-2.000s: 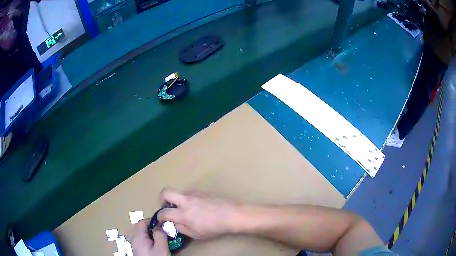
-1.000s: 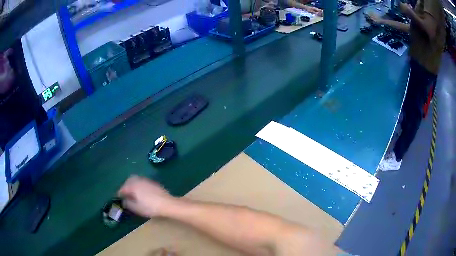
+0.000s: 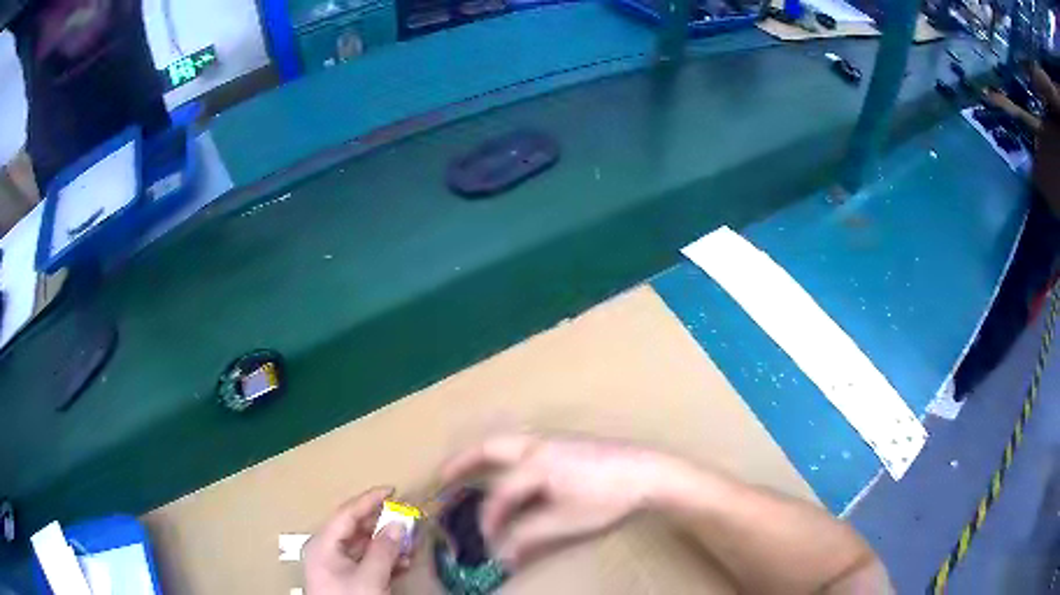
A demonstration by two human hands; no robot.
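A round black housing (image 3: 471,544) with a green board is low in the picture over the tan cardboard mat (image 3: 581,384). My right hand (image 3: 570,494), blurred, has its fingers on the housing's right rim. My left hand (image 3: 355,552) holds a small white piece with a yellow edge (image 3: 396,521) just left of the housing. A thin lead seems to run between them, but it is blurred. A small white pad (image 3: 293,546) lies left of my left hand. Another round unit with a white and yellow piece (image 3: 252,381) lies on the green belt.
A flat black oval piece (image 3: 503,163) lies on the belt, another dark piece (image 3: 87,363) at far left. A blue bin (image 3: 110,558) is at lower left. A white strip (image 3: 814,349) crosses the teal bench. A green post (image 3: 880,99) stands at right; people are at both edges.
My right hand has left the unit on the belt and come back over the mat, onto a housing. My left hand now shows, holding the white and yellow piece. The camera view has shifted.
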